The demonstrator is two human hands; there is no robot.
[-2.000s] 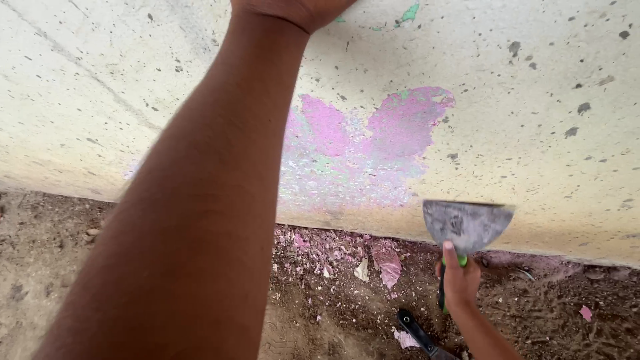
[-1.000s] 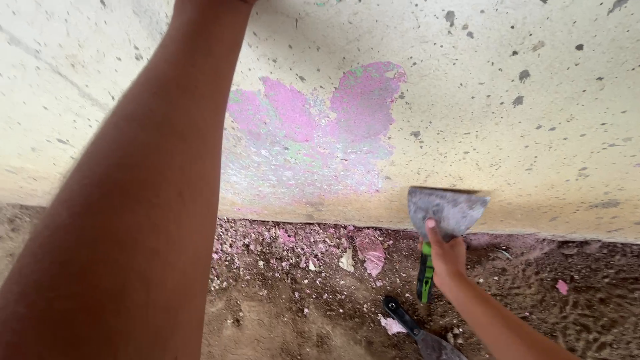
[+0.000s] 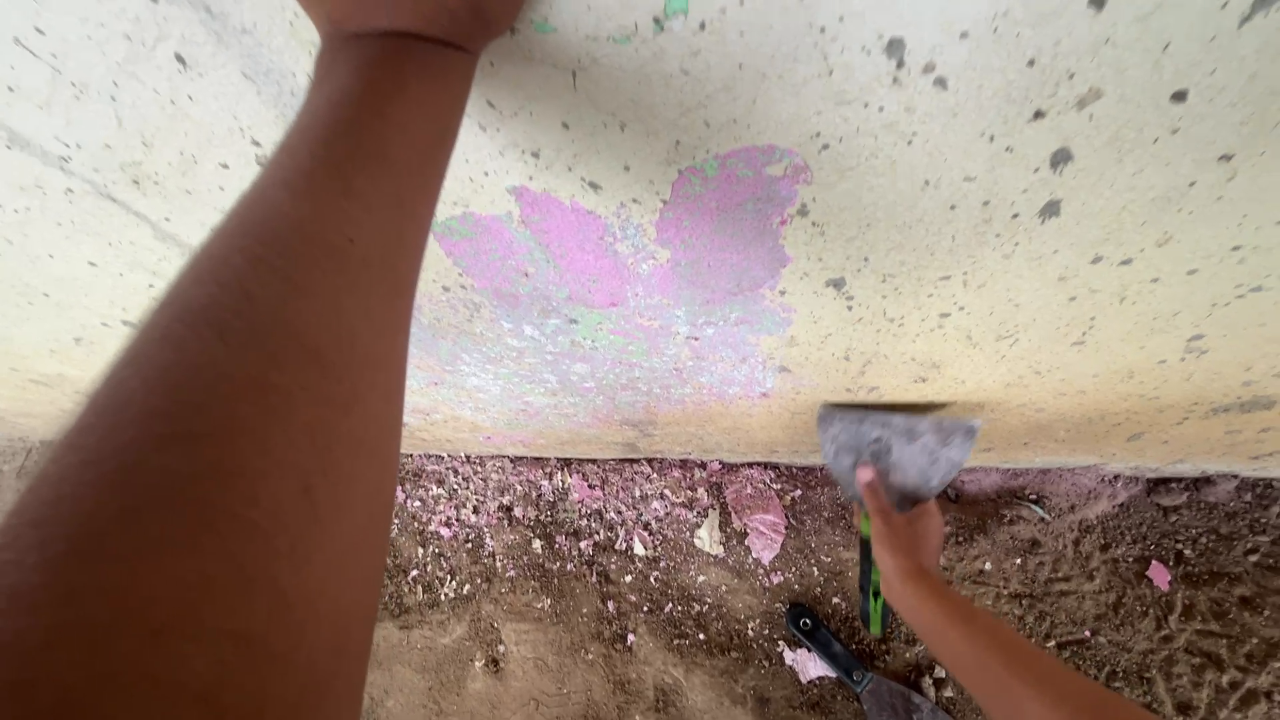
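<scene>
My right hand [image 3: 905, 540] grips a wide putty knife [image 3: 895, 450] by its green and black handle, thumb laid on the metal blade. The blade's edge is up at the lower part of a cream painted wall [image 3: 1000, 250], right of a patch of exposed pink and whitish paint [image 3: 730, 230]. Only the base of my left hand [image 3: 415, 15] shows, at the top edge by the wall; its fingers are out of frame, and the forearm crosses the left side of the view.
Pink and cream paint flakes [image 3: 560, 510] litter the brown dirt ground [image 3: 520, 650] along the wall's foot, with a larger pink flake [image 3: 758, 520] among them. A second putty knife with a black handle [image 3: 828, 645] lies on the dirt below my right hand.
The view has shifted somewhat. My right hand still holds the putty knife low by the wall; the second putty knife still lies on the ground.
</scene>
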